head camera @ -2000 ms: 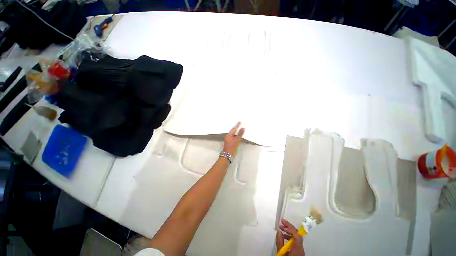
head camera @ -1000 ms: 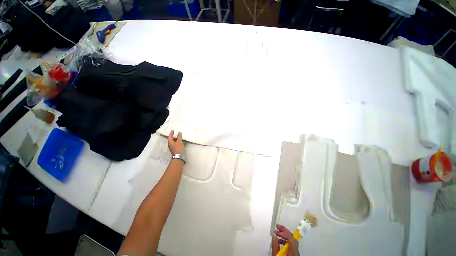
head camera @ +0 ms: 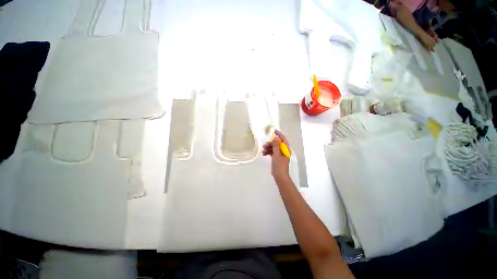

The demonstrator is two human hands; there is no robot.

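Note:
My right hand (head camera: pixel 277 151) holds the yellow-handled glue brush (head camera: pixel 284 148), its bristles at the right strap of the white vest panel (head camera: pixel 218 204). The panel lies flat in front of me, its straps pointing away, with other panel edges showing around the U neckline. The grey-beige backing board (head camera: pixel 237 131) shows through the neckline and beside the straps. The red glue pot (head camera: pixel 321 98) stands right of the straps, with pale glue and a yellow handle in it. My left hand is not in view.
Glued panels (head camera: pixel 98 82) overlap at the left, near black fabric (head camera: pixel 19 92). A white panel pile (head camera: pixel 387 188) lies right, beside white cords (head camera: pixel 466 152). Thick white panels (head camera: pixel 357 60) lie beyond the pot. Another person's arm (head camera: pixel 414 24) reaches in at the upper right.
The view has swung to the right. My left hand has left the picture. My right hand has moved up with the brush, from the panel's lower left to its right strap.

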